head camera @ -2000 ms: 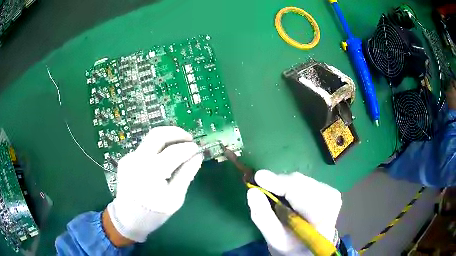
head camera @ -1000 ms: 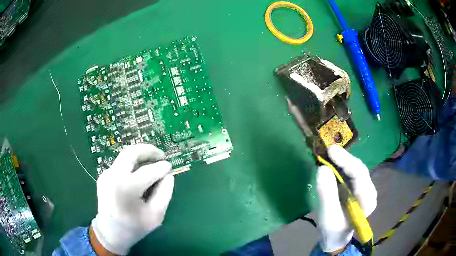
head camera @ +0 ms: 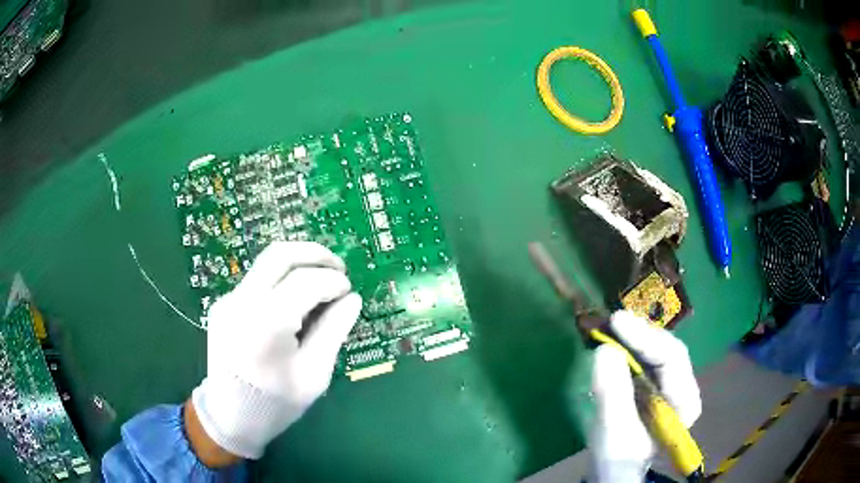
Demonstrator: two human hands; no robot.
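The green circuit board lies flat on the mat, with white connector strips along its near edge. My left hand, in a white glove, is over the board's near left part with fingers pinched. A thin solder wire trails from it to the left over the mat; its end in the fingers is hidden. My right hand, also gloved, holds the yellow-handled soldering iron. The iron's dark barrel points up and left, between the board and the stand, touching neither. The sponge is just beyond the right fingers.
A yellow ring and a blue desoldering pump lie beyond and right of the stand. Black fans with wires are at the far right, near a blue sleeve. Another board is at the left edge.
My right hand moved the iron from the board to the sponge, and the barrel is now left of the sponge. My left hand has shifted left from the connector edge.
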